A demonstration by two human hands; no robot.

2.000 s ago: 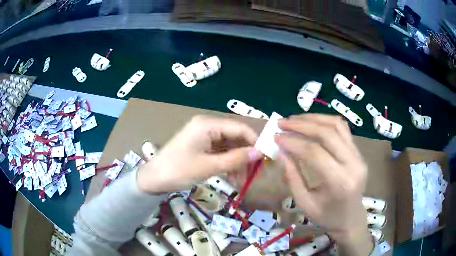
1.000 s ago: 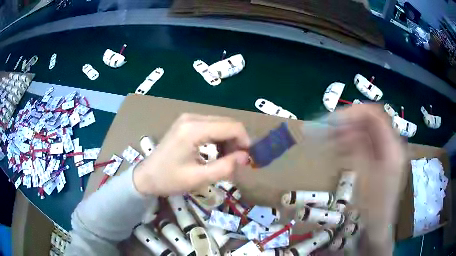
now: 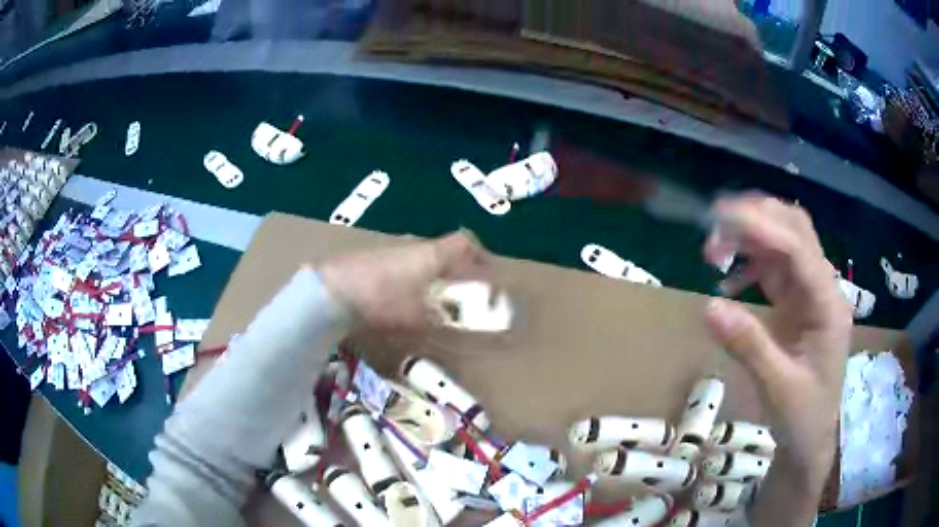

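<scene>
My left hand (image 3: 396,280) is left of centre over the cardboard, back of the hand up. It holds a small white car body shell (image 3: 476,307), slightly blurred, at its fingers. My right hand (image 3: 788,293) is raised at the right, its thumb and fingers spread apart, with nothing clearly held. A blurred red and grey streak (image 3: 607,180) shows over the belt near its fingertips; what it is cannot be told. White closed car bodies (image 3: 623,431) and tags with red strips (image 3: 530,461) lie heaped below the hands.
The dark green belt (image 3: 412,124) carries scattered white shells and a flat base plate (image 3: 360,199). A tag-and-strip pile (image 3: 98,299) is at left. An open box of small white pieces (image 3: 873,427) is at right. Stacked cardboard (image 3: 577,51) lies beyond the belt.
The dark blue-faced tag is gone from my left fingers. The shell in my left hand shows more fully. My right hand's fingers have opened. The belt parts have shifted right.
</scene>
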